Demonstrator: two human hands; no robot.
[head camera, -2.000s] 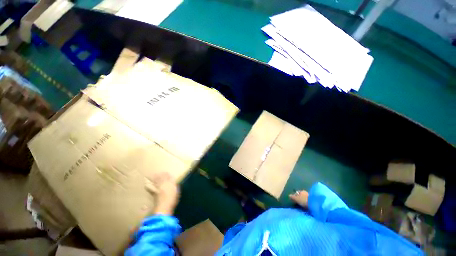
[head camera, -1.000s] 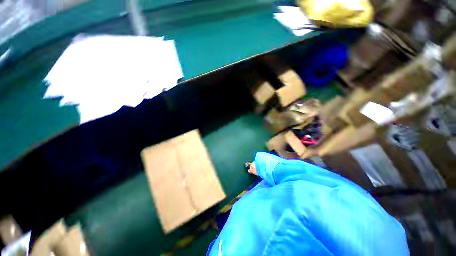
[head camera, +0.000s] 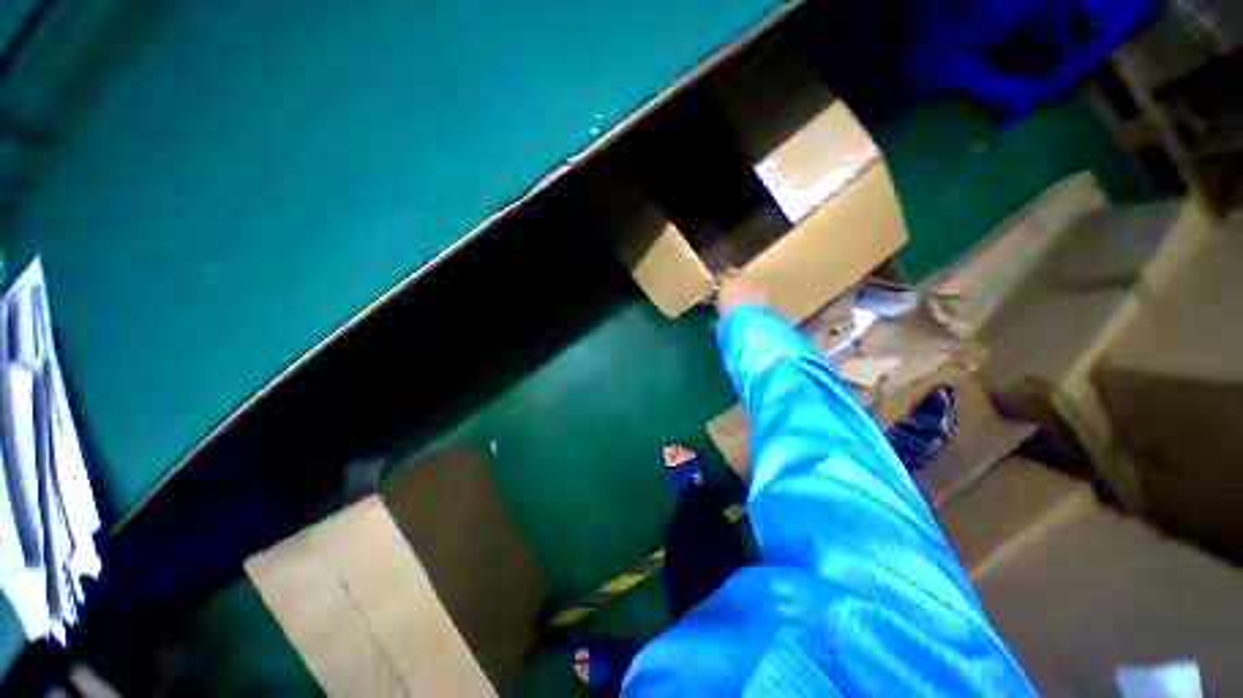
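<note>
My right hand (head camera: 738, 291) is small and blurred at the near corner of an open brown carton (head camera: 834, 243) beside the bench's dark side. It touches or overlaps the carton's rim; whether the fingers grip it cannot be made out. The carton's flaps stand apart and its inside is dark. A white patch shows on one flap. My left hand is not in view. A closed brown carton (head camera: 357, 600) with a centre seam stands on the floor at the lower left, cut off by the bottom edge.
The green bench (head camera: 327, 164) fills the upper left, with white sheets (head camera: 34, 464) at its left end. My feet are on the green floor beside yellow-black tape (head camera: 614, 588). Brown cartons (head camera: 1091, 573) crowd the right, with crumpled brown paper (head camera: 907, 334) nearer. A blue item (head camera: 1029, 55) lies at the top right.
The view has swung right and down. My right arm has stretched out to the open carton. The large flattened carton and my left hand, seen two seconds ago, are out of view.
</note>
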